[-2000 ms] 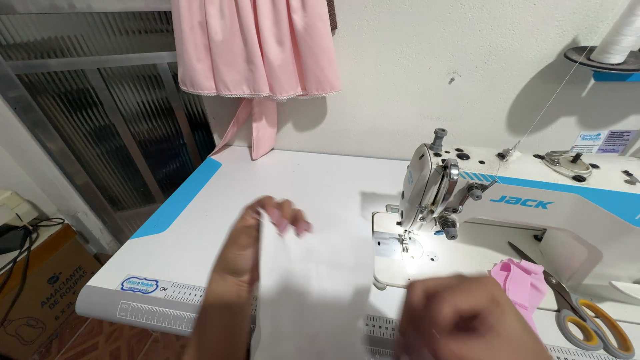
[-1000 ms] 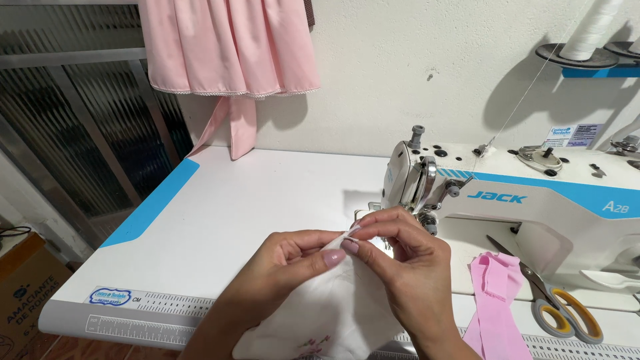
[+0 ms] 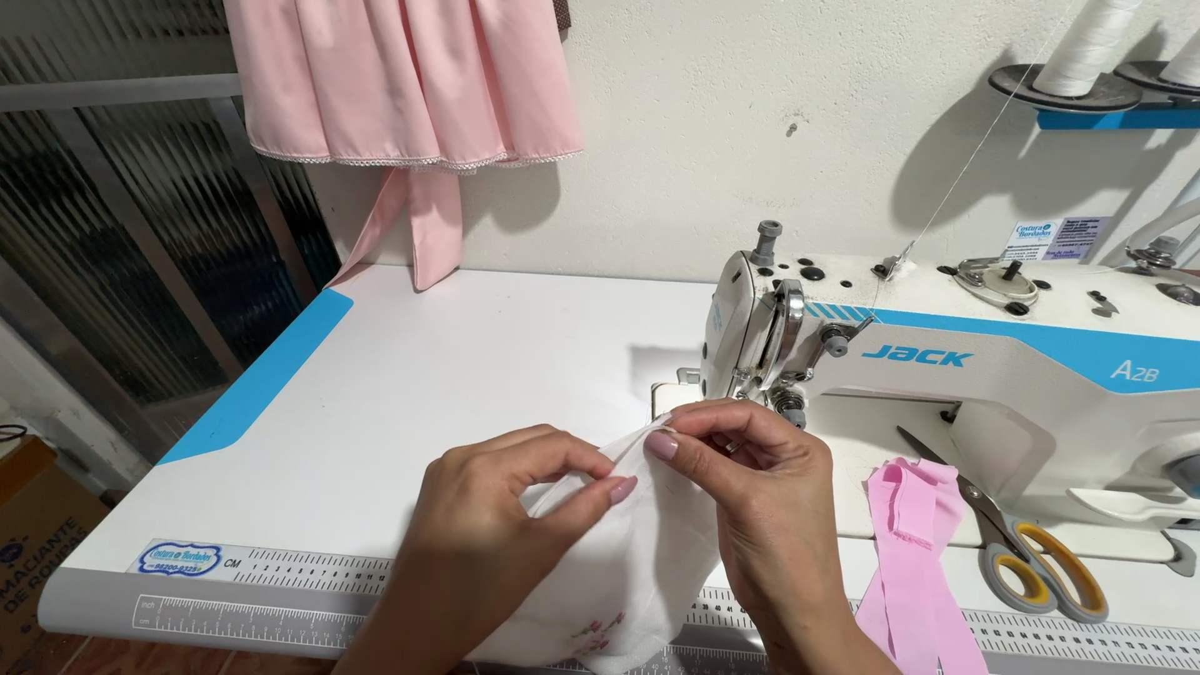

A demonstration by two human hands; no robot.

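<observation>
A thin white fabric piece [image 3: 619, 553] with small pink embroidered flowers hangs from both hands over the table's front edge. My left hand [image 3: 516, 516] pinches its upper edge between thumb and forefinger. Just to the right, my right hand [image 3: 750, 478] pinches the same edge at its tip. Behind the right hand stands a white Jack sewing machine [image 3: 937, 347]; the hands partly hide its needle area. Pink fabric strips [image 3: 914, 562] lie right of the right hand, beside scissors with grey and orange handles [image 3: 1041, 572].
The white sewing table [image 3: 487, 375] has a ruler strip [image 3: 309, 569] along its front. A pink ruffled garment [image 3: 403, 84] hangs on the wall at the upper left. Thread cones [image 3: 1087, 47] stand at the upper right. A cardboard box [image 3: 47, 534] is on the far left.
Two seconds ago the hands were apart, the left one raising the white fabric; they have come together at its edge. Since one second ago they have moved slightly apart along it.
</observation>
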